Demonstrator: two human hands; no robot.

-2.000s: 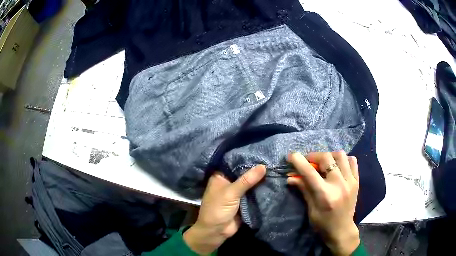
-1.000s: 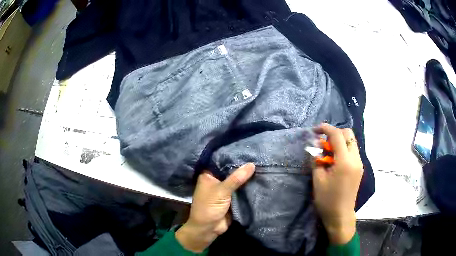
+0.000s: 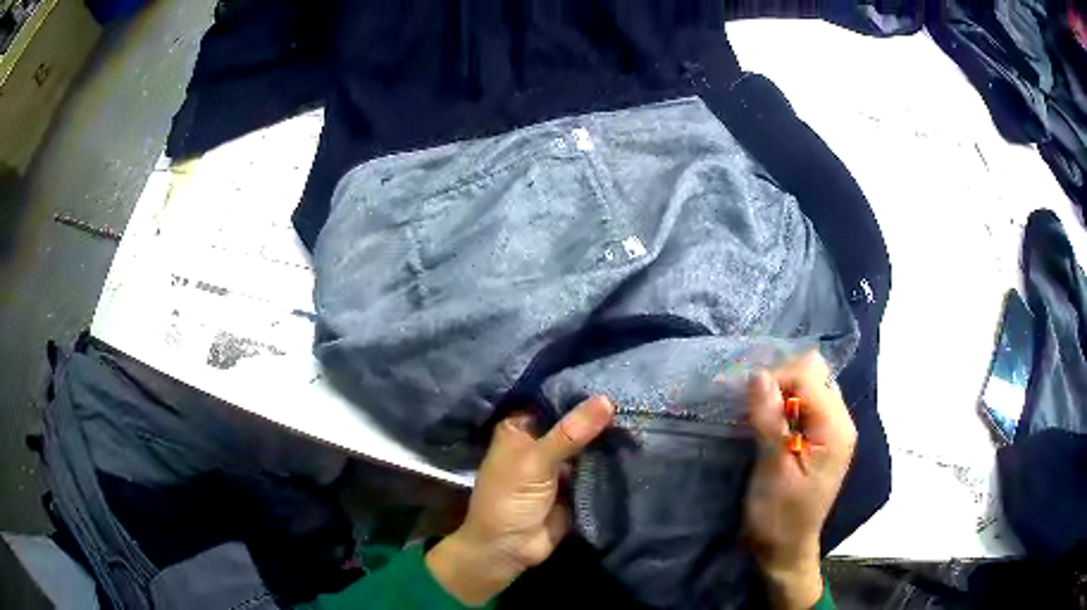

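A dark denim garment, turned partly to its grey inside [image 3: 501,238], lies over the table's near edge. A stitched seam [image 3: 679,421] runs between my hands. My left hand [image 3: 525,489] pinches the cloth at the seam's left end, thumb on top. My right hand [image 3: 801,459] is at the seam's right end, closed around a small orange-handled tool [image 3: 795,425]; the tool's tip is not visible. Whether the right fingers also hold a thread cannot be told. Two small white patches [image 3: 633,247] show on the grey inside.
The white table [image 3: 215,286] has ink marks. A smartphone [image 3: 1010,369] lies at the right beside dark garments [image 3: 1056,322]. Grey garments [image 3: 179,465] hang below the table edge at left. A box [image 3: 48,72] stands on the floor at upper left.
Since one second ago my right hand has moved slightly down, and the tool's light-coloured part no longer shows. My left hand keeps its pinch. The whole view has shifted a little.
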